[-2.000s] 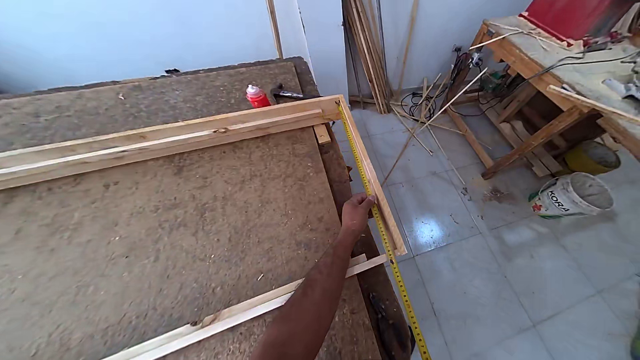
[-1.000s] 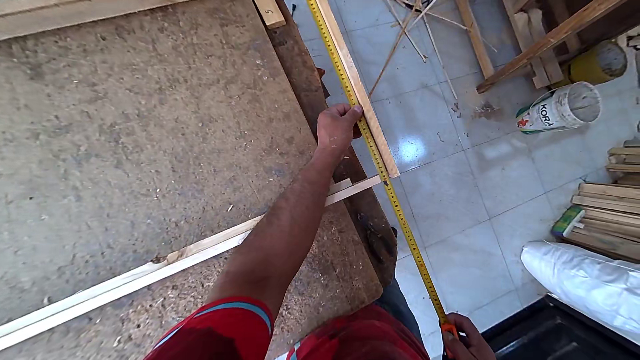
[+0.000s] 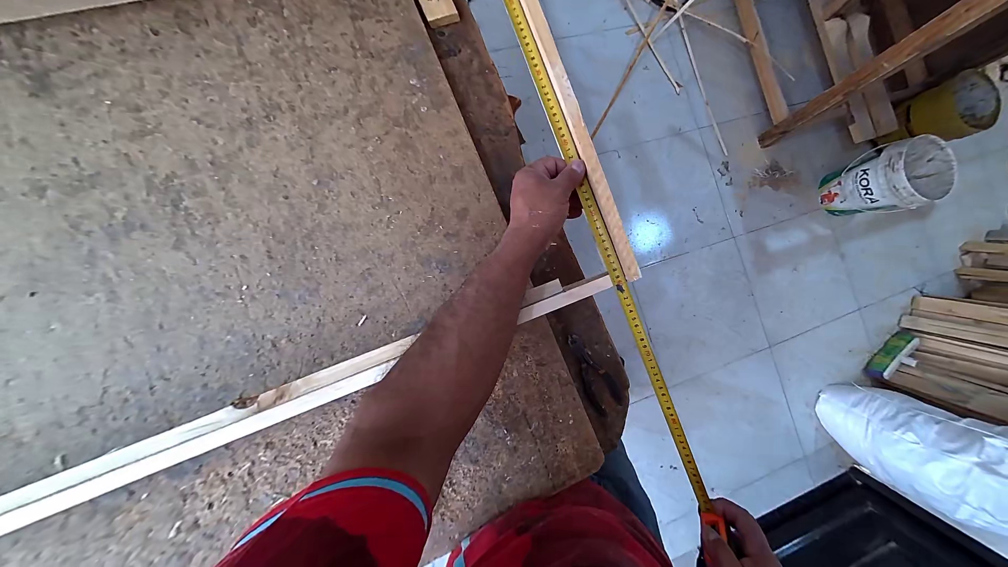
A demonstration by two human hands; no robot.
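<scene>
My left hand (image 3: 543, 193) pinches a yellow tape measure blade (image 3: 669, 409) between thumb and fingers, against a wooden crosspiece (image 3: 600, 181). The blade runs along that strip and past its near end. At the bottom right my right hand (image 3: 736, 535) is closed around the orange tape measure case (image 3: 713, 524), partly cut off by the frame. Long pale wooden strips (image 3: 189, 437) lie across the particleboard tabletop (image 3: 260, 197), under my left forearm, and meet the crosspiece beyond the table's edge.
Pliers (image 3: 594, 374) rest on the dark beam (image 3: 488, 126) along the table's edge. On the tiled floor stand a white bucket (image 3: 890, 177) and a yellow bucket (image 3: 953, 106). Stacked wood (image 3: 961, 339), a brush (image 3: 891, 354), a white sack (image 3: 913, 449) and a black tray (image 3: 858, 520) are at right.
The view has tilted down and toward the near end. My right hand with the tape case, unseen two seconds ago, is now in view. My left hand stays on the blade.
</scene>
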